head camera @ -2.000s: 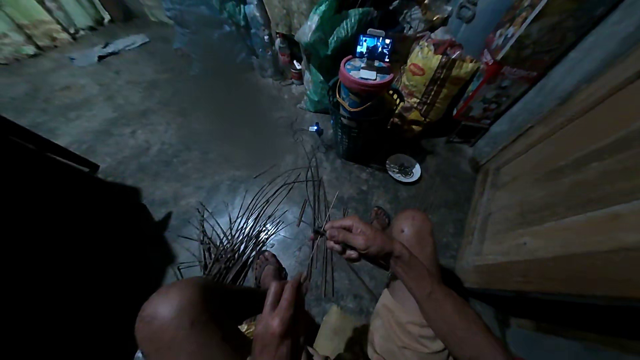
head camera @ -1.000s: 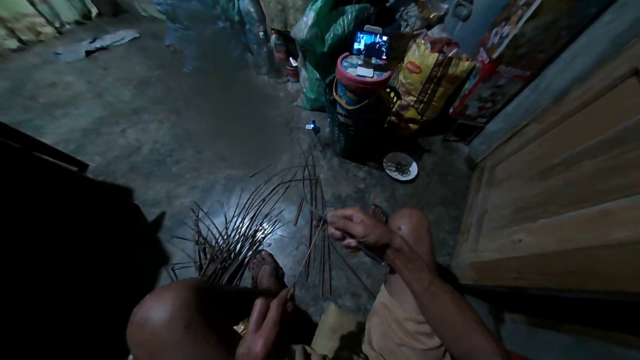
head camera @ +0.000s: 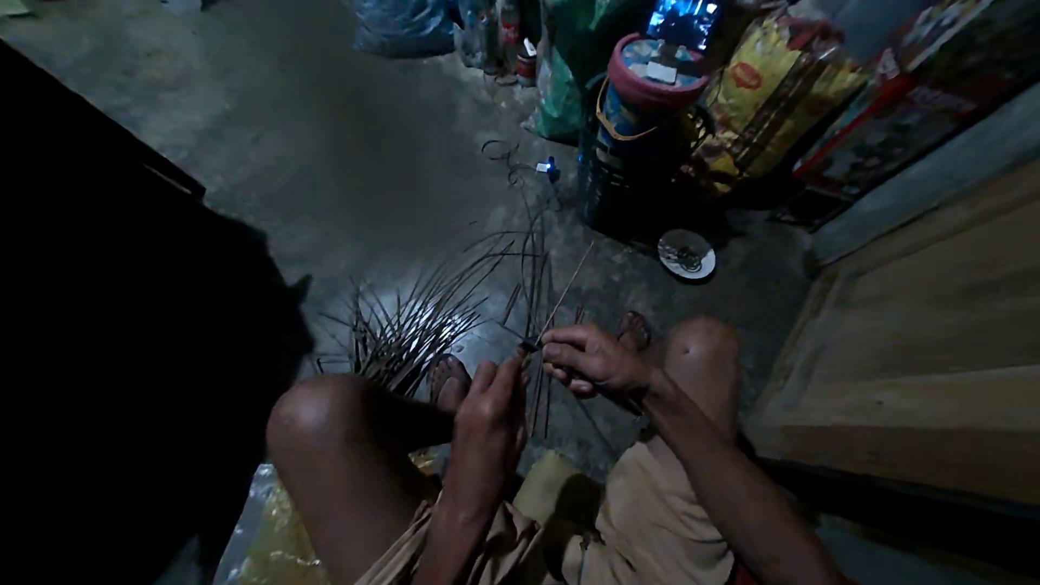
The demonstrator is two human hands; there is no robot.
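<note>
My left hand point(head camera: 492, 398) and my right hand point(head camera: 591, 357) meet in front of my knees, the fingertips close together. Between them is a small dark object point(head camera: 529, 346), too small and dim to name. A thin light strip point(head camera: 566, 291) slants up from the right hand's fingertips, pinched there. The left hand's fingers are closed at the dark object and the strip's lower end; exactly which it grips cannot be told. Beneath and beyond the hands, long thin strips point(head camera: 532, 276) lie on the floor, and a spread pile of dark strips point(head camera: 406, 337) lies beside my left foot.
A white plate point(head camera: 686, 255) with small dark items sits on the floor. Behind it a lidded bucket point(head camera: 658, 73) holds up a lit phone point(head camera: 684, 20). Filled bags point(head camera: 756, 106) stand alongside. A small light point(head camera: 550, 167) lies on the floor. A wooden panel point(head camera: 918, 349) is at right.
My left hand has moved up and forward from near my lap to meet the right hand. The light strip now points up and away from the right hand. The view has shifted slightly.
</note>
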